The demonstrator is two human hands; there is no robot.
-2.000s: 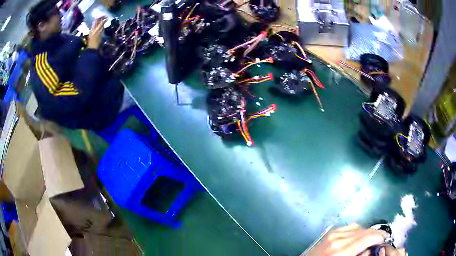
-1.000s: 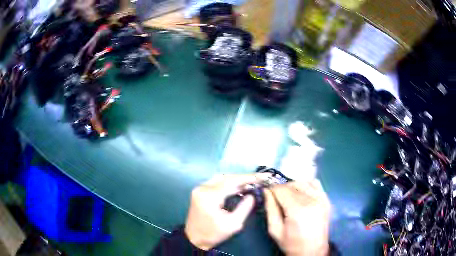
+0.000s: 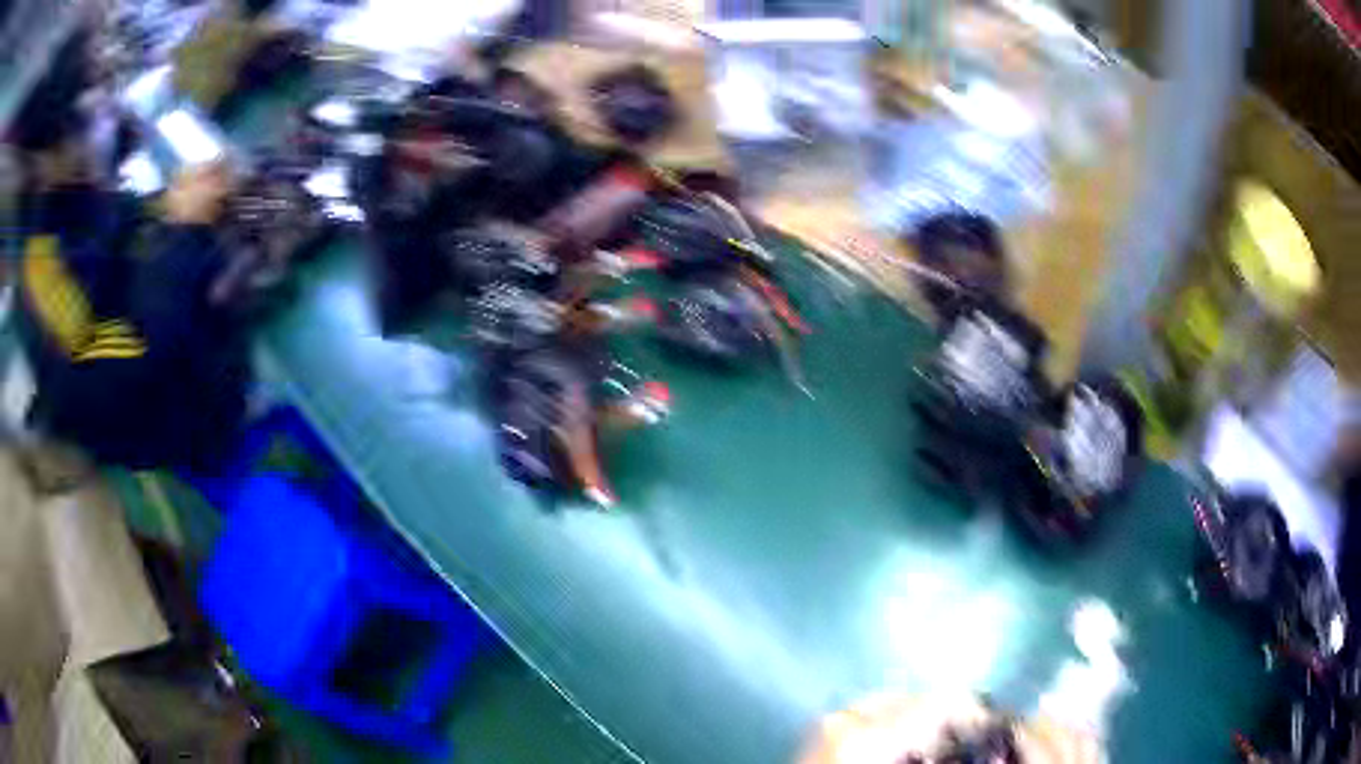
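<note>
The frame is blurred. My left hand (image 3: pixel 869 731) is at the bottom edge, cut off by it, with its fingers around a small dark unit (image 3: pixel 973 740). My right hand (image 3: pixel 1060 743) shows only as a blurred sliver on the unit's right side, and its grip is hidden. Black wired units (image 3: pixel 534 418) with red and orange leads lie in a group at the left of the green bench (image 3: pixel 776 493).
Two short piles of black units (image 3: pixel 985 358) stand at the back right. More units (image 3: pixel 1254 545) lie at the right edge. A long black upright tool (image 3: pixel 403 224) is at left. A blue stool (image 3: pixel 284 575), cartons (image 3: pixel 112 567) and a seated person (image 3: pixel 127 314) are beyond the bench's left edge.
The view swung right, then back left. My hands came fully into view holding the small dark unit, and now sit low at the bottom edge again, mostly cut off.
</note>
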